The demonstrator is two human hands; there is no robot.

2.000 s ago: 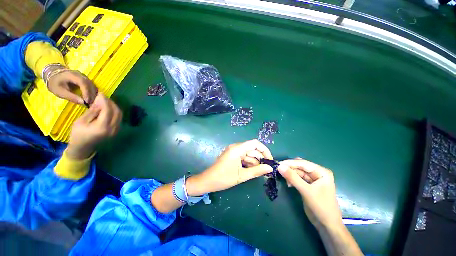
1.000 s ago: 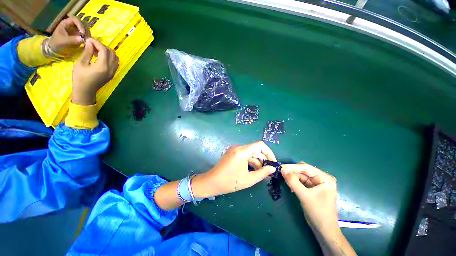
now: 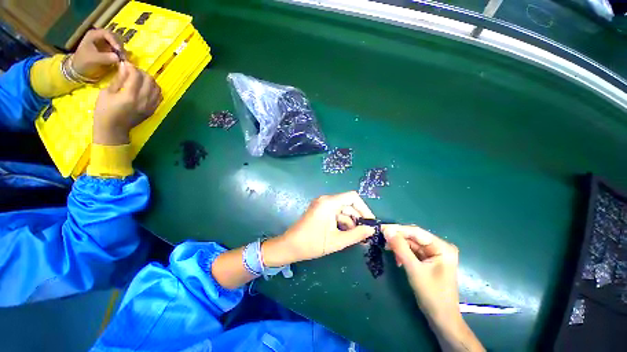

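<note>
My left hand (image 3: 328, 227), bare with a pale blue wrist strap (image 3: 253, 259), pinches a small black square frame (image 3: 368, 222) between thumb and fingers. My right hand (image 3: 427, 265) has its thumb and index fingertips together at the frame's right edge; whether they grip the frame or a tiny part is too small to tell. A loose pile of small black parts (image 3: 375, 261) lies on the green bench just below the fingertips. The fingers hide part of the frame.
Two flat groups of small squares (image 3: 337, 160) (image 3: 373, 182) and a clear bag of black parts (image 3: 295, 127) lie behind my hands. Tweezers (image 3: 489, 309) lie right. A black tray (image 3: 601, 302) stands at the right edge. Another person's hands (image 3: 127, 93) work over stacked yellow trays (image 3: 172, 65).
My hands stay at nearly the same place, with small finger movements at the frame. The other person's hands have moved up over the yellow trays.
</note>
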